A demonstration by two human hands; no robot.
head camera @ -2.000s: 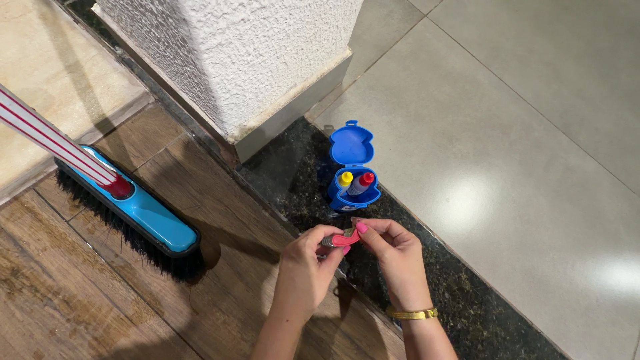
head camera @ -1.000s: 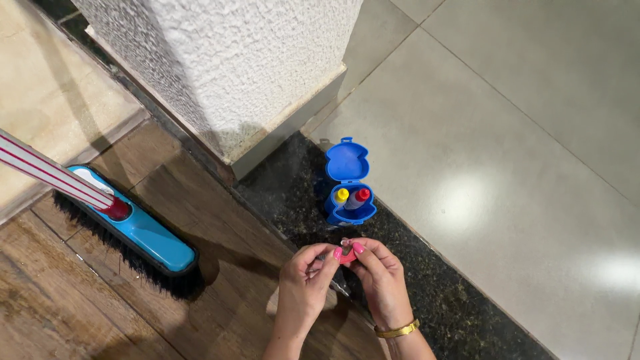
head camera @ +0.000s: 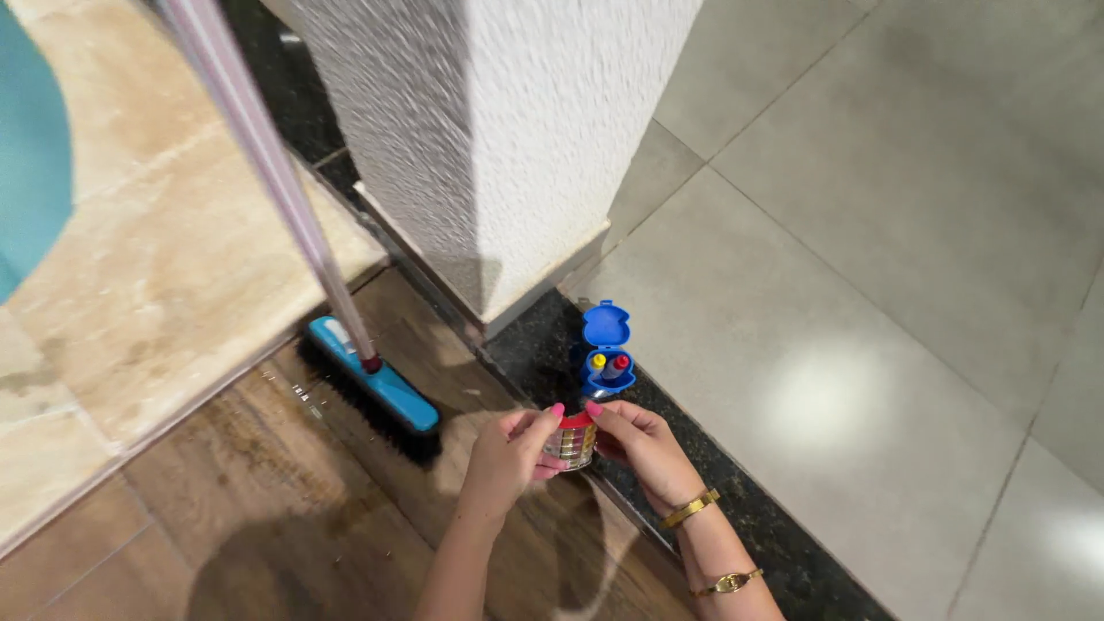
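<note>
Between my left hand [head camera: 515, 457] and my right hand [head camera: 642, 444] is a small clear plastic test vial [head camera: 573, 444] with a red top and coloured markings on its side. The fingers of both hands pinch its top edge. Just beyond my fingers, an open blue plastic case [head camera: 607, 326] stands on the black granite strip, its lid raised away from me. Inside it stand a bottle with a yellow cap [head camera: 599, 362] and one with a red cap [head camera: 617, 366].
A blue broom head [head camera: 392, 392] with black bristles rests on wet wood-look floor [head camera: 302, 483] at the left, its handle rising away. Ahead is a textured white pillar [head camera: 552, 155]. Pale grey tiles [head camera: 906, 216] lie right; beige stone and turquoise water [head camera: 30, 155] lie left.
The red-topped vial is now held up with its marked side showing; earlier my fingers hid most of it. The view has shifted, bringing the turquoise area into sight.
</note>
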